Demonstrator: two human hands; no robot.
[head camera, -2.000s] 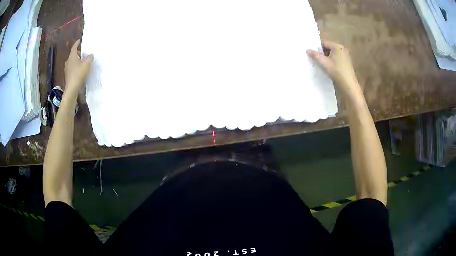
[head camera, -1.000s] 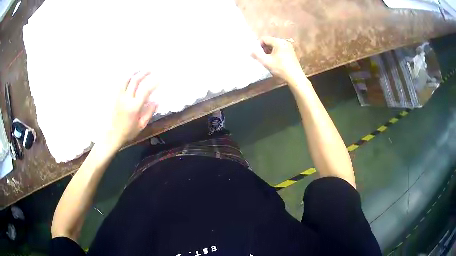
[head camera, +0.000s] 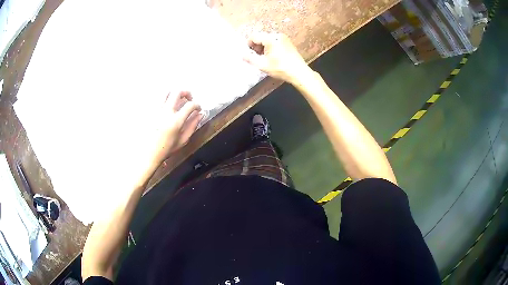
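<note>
A large white stack of cut fabric panels (head camera: 111, 83) lies on the brown table, overexposed to plain white, with its scalloped border near the front table edge. My left hand (head camera: 181, 122) is over the front part of the fabric near that border, fingers bent; whether it pinches any cloth is washed out. My right hand (head camera: 273, 55) is at the right edge of the fabric, thumb and fingers curled at the corner; whether cloth is between them cannot be told.
A black-and-white handheld item (head camera: 47, 207) and dark shears (head camera: 25, 179) lie left of the stack. White sheets (head camera: 19, 222) lie at the far left. The table's front edge (head camera: 323, 53) runs diagonally. A taped cardboard box (head camera: 431, 30) stands on the green floor beside yellow-black tape (head camera: 418, 116).
The view has turned, so the table edge slants more. My left hand has left the fabric's left side and come to the front border. My right hand remains at the right edge.
</note>
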